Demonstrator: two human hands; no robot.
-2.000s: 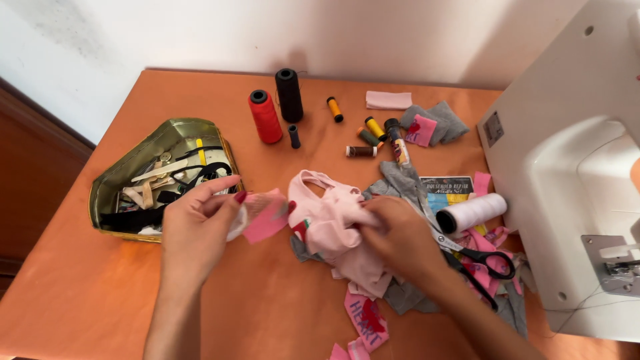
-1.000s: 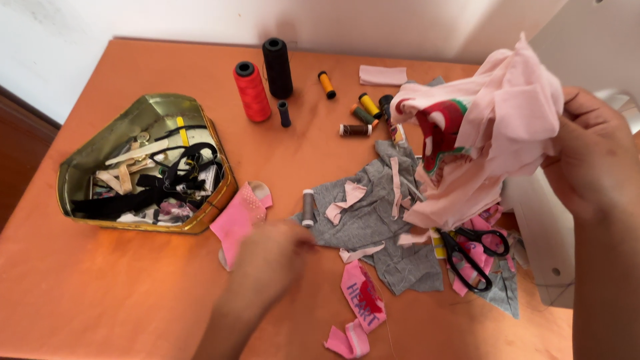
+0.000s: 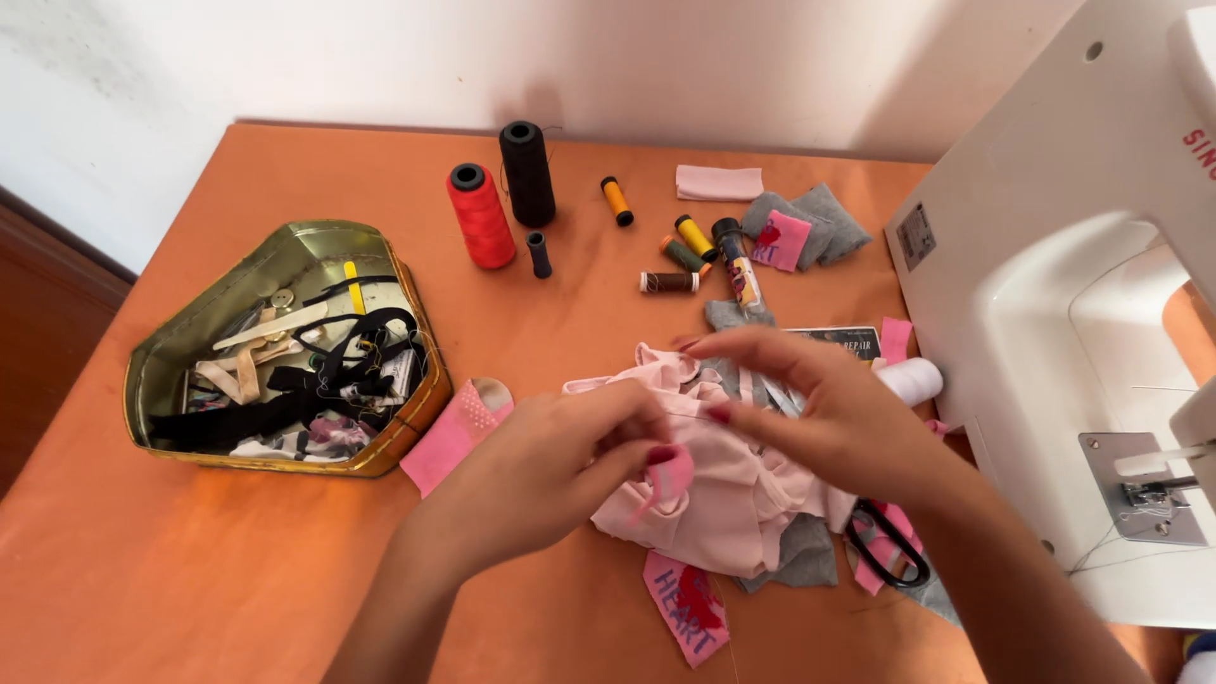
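My left hand [image 3: 560,465] pinches a small pink fabric scrap [image 3: 671,475] between thumb and fingers, above a crumpled pale pink garment [image 3: 722,503]. To its right my right hand [image 3: 807,399] is over the same garment, thumb and fingers apart, and nothing shows between them. Grey fabric [image 3: 807,556] lies partly under the garment, and a pink piece with lettering and a red heart [image 3: 689,608] is below it. A pink piece with a grey end [image 3: 456,437] rests left of my left hand. Black-handled scissors [image 3: 888,546] are partly hidden by my right forearm.
A metal tin [image 3: 418,423] of straps and notions stands at left. Red [image 3: 482,218] and black [image 3: 528,176] thread cones stand behind, with several small spools near them. A white Singer sewing machine [image 3: 1026,285] bounds the right side, beside a white thread spool [image 3: 912,382].
The pale pink garment, held up by my right hand one second ago, now lies on the pile. My left hand has taken hold of a small pink scrap. My right hand has let the garment go.
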